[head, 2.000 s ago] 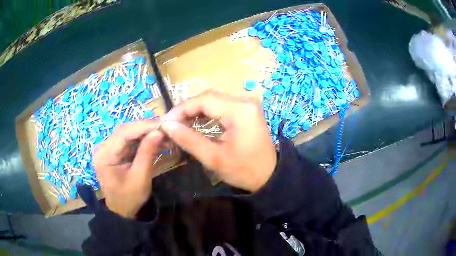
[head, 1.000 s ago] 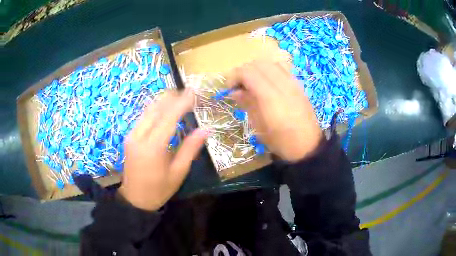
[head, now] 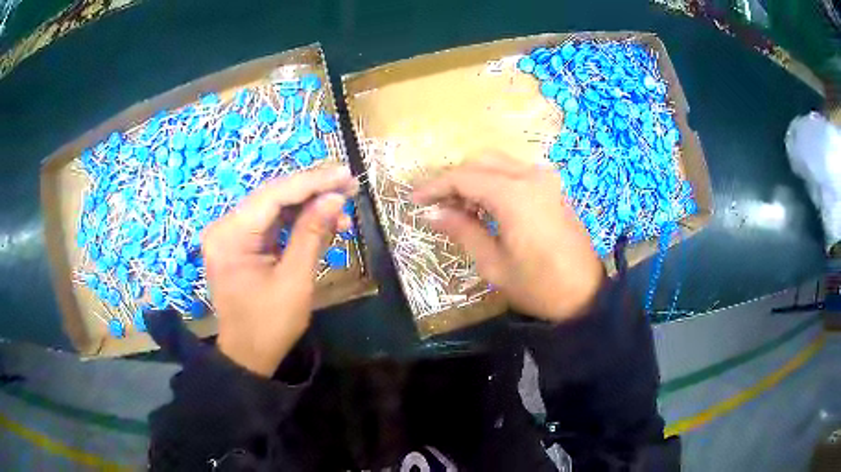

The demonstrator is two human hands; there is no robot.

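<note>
The left cardboard tray [head: 61,249] holds a heap of blue discs with thin legs [head: 175,184]. The right cardboard tray [head: 443,101] has blue discs [head: 613,138] at its far right and thin whitish straws [head: 420,253] at its near left. My left hand [head: 267,263] is over the right part of the left tray. Its thumb and index fingertips are close together, with blue beside them; I cannot tell if it holds a disc. My right hand [head: 526,235] is over the whitish straws, thumb and fingers slightly apart and blurred. Anything between them is unclear.
A coiled blue cord [head: 657,267] hangs by the right tray's near right corner. A crumpled whitish bag [head: 819,171] lies at the far right. The trays lie on a dark green worktop [head: 461,23]. Grey floor with yellow and green lines shows below.
My hands were together at the fingertips and have moved apart. My right hand went right, over the straws; a blue disc seen near its fingers earlier no longer shows there. The view shifted slightly.
</note>
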